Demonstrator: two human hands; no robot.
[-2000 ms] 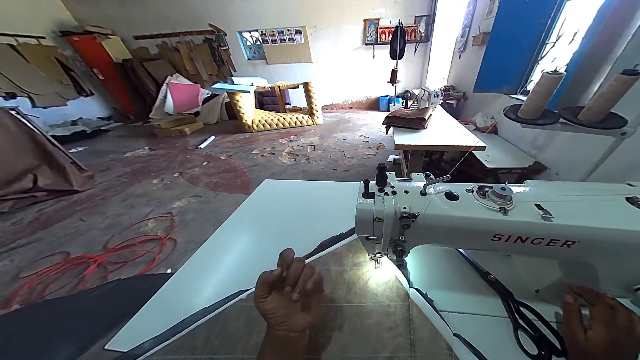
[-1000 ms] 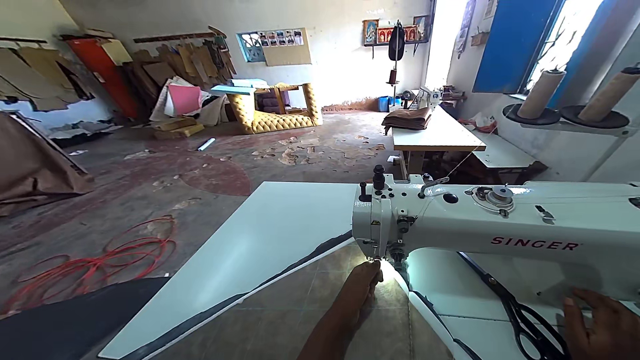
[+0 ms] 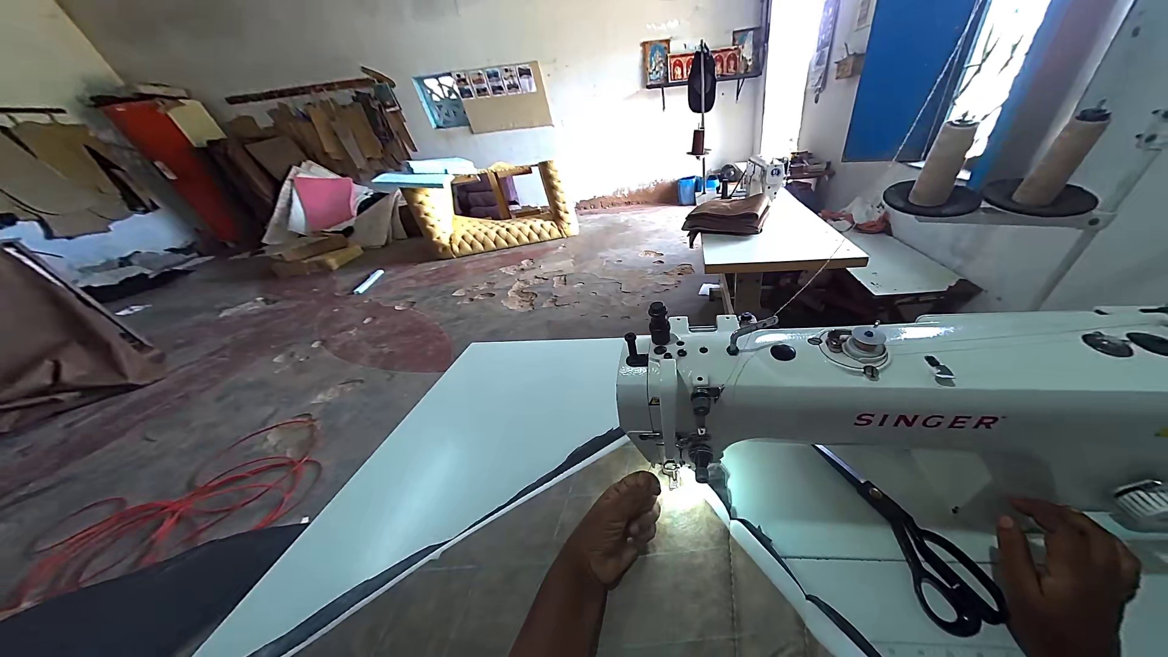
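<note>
My left hand [image 3: 620,529] is closed just left of the lit needle area [image 3: 673,476] of a white Singer sewing machine [image 3: 821,392]; whether a thread is between its fingertips is too small to tell. Beneath it lies a grey-brown quilted or seamed panel [image 3: 675,584] with white and dark edges, running under the presser foot. My right hand [image 3: 1063,566] rests with fingers apart on the white machine bed at the right. Beside it, to its left, lies a pair of black-handled scissors [image 3: 940,566], blades pointing up and left beneath the machine arm.
Two thread cones [image 3: 944,164] stand on a holder at upper right. A second sewing table [image 3: 776,242] holds folded brown material [image 3: 728,215]. Red cable [image 3: 210,497] lies coiled on the floor at left. A tufted yellow sofa frame [image 3: 497,235] stands farther back.
My left hand, raised over the panel two seconds ago, moved to the needle area, and now sits slightly lower with fingers curled. My right hand has stayed beside the scissors.
</note>
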